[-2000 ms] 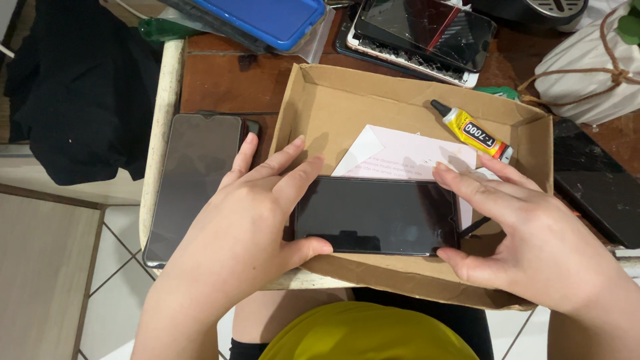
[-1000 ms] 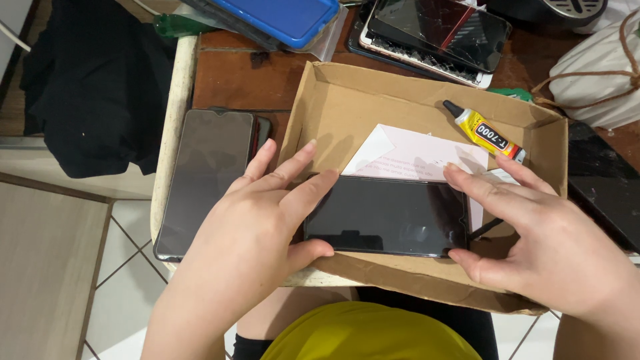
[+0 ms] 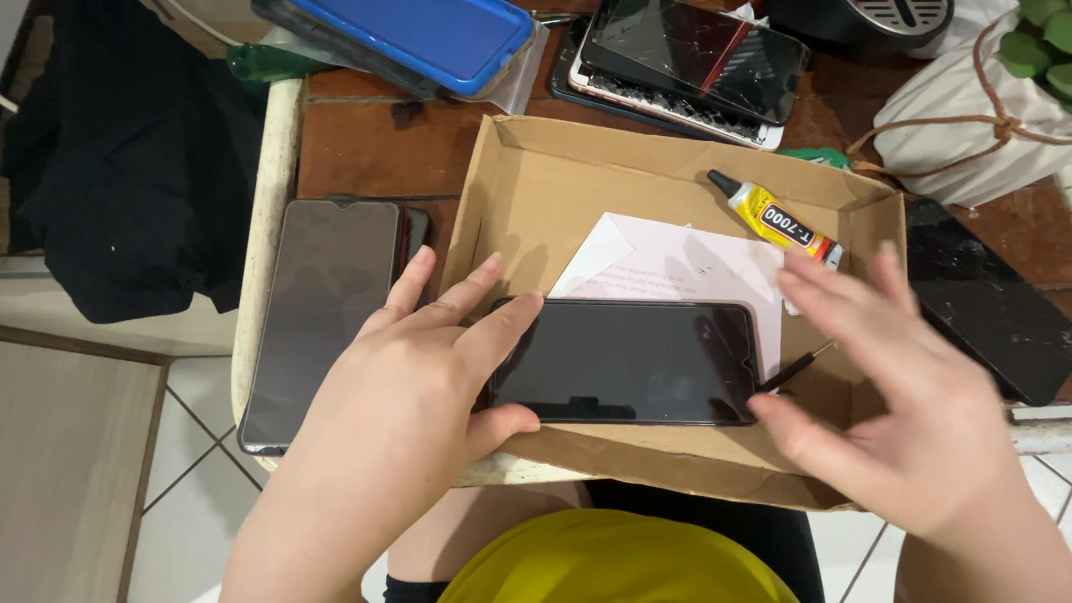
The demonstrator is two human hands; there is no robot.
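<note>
A black smartphone [image 3: 628, 364] lies screen up, lengthwise across a shallow cardboard box lid [image 3: 586, 172]. My left hand [image 3: 427, 368] grips its left end, thumb at the near edge and index finger at the far corner. My right hand [image 3: 888, 394] is spread at the right end, its thumb tip by the phone's near corner and its other fingers raised and blurred. Under and behind the phone is a sheet of printed paper [image 3: 670, 251]. A yellow and black T-7000 glue tube [image 3: 779, 219] lies in the lid's far right part. A thin dark tool [image 3: 789, 371] rests beside the phone's right end.
Left of the lid lies another smartphone [image 3: 322, 318], overlapping a further device. Beyond are a blue phone case [image 3: 444, 38] and stacked cracked phones [image 3: 695, 67]. To the right are a dark cracked screen [image 3: 988, 301] and a cloth-wrapped plant pot [image 3: 963, 117]. Black cloth [image 3: 134, 159] hangs at left.
My right hand has opened and its fingers have lifted off the phone's far right corner, where they rested before. My left hand keeps its hold.
</note>
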